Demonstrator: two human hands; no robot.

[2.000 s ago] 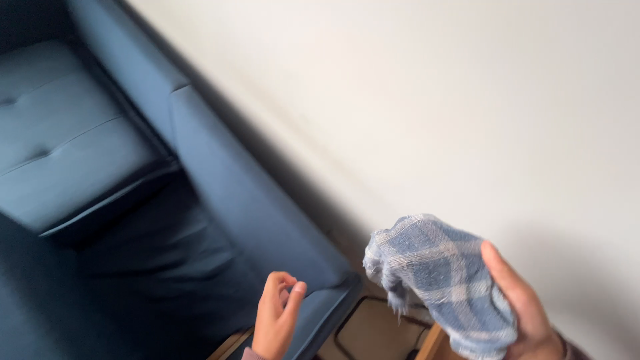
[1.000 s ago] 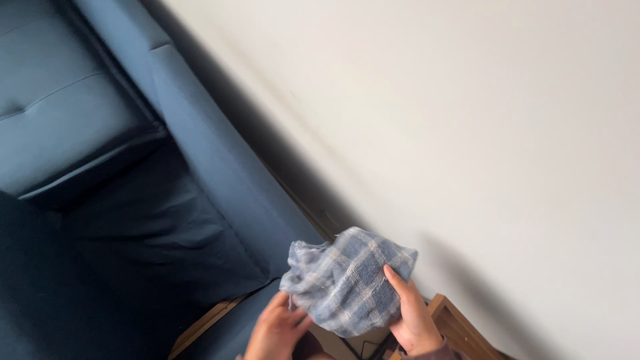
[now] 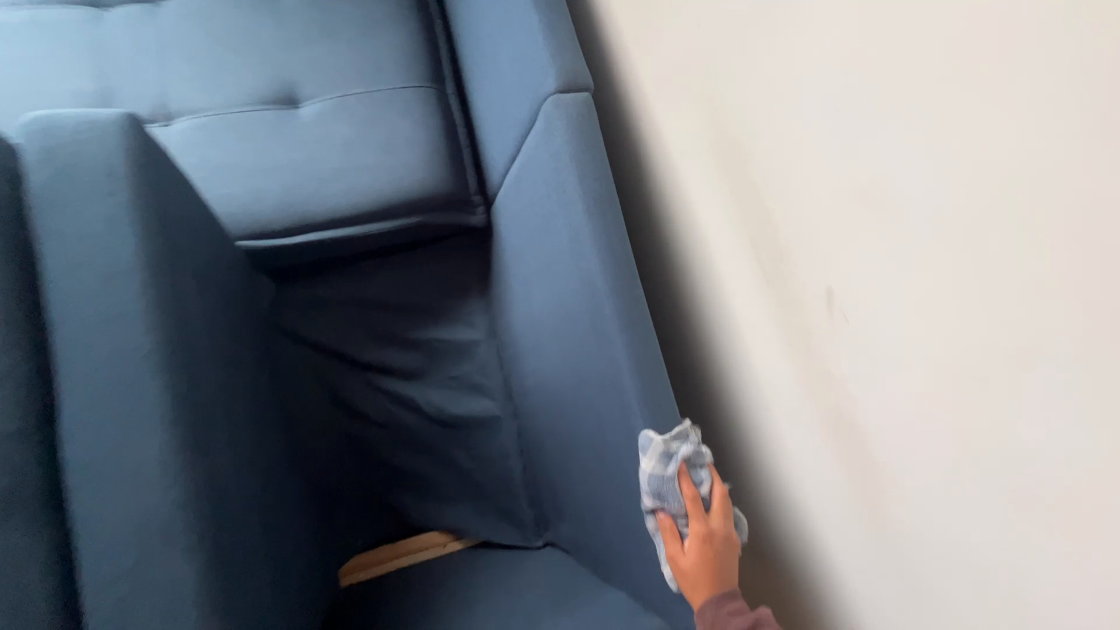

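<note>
My right hand [image 3: 707, 534] presses a crumpled blue-and-white checked cloth [image 3: 662, 479] against the right edge of the blue sofa's armrest [image 3: 582, 350], low and right of centre in the head view. The fingers are spread over the cloth, which sticks out past them on both sides. Part of a dark sleeve shows at the wrist. My left hand is out of view.
A tufted seat cushion [image 3: 324, 149] fills the upper left, with an upright blue padded panel [image 3: 105, 350] below it. Loose dark fabric [image 3: 420, 376] lies between panel and armrest, near a wooden strip [image 3: 407, 556]. A pale wall [image 3: 919, 262] rises at right, behind a narrow shadowed gap.
A second ago both hands held the cloth in front of the wall; now only my right hand has it, down on the armrest. My left hand has left the view. The view has shifted.
</note>
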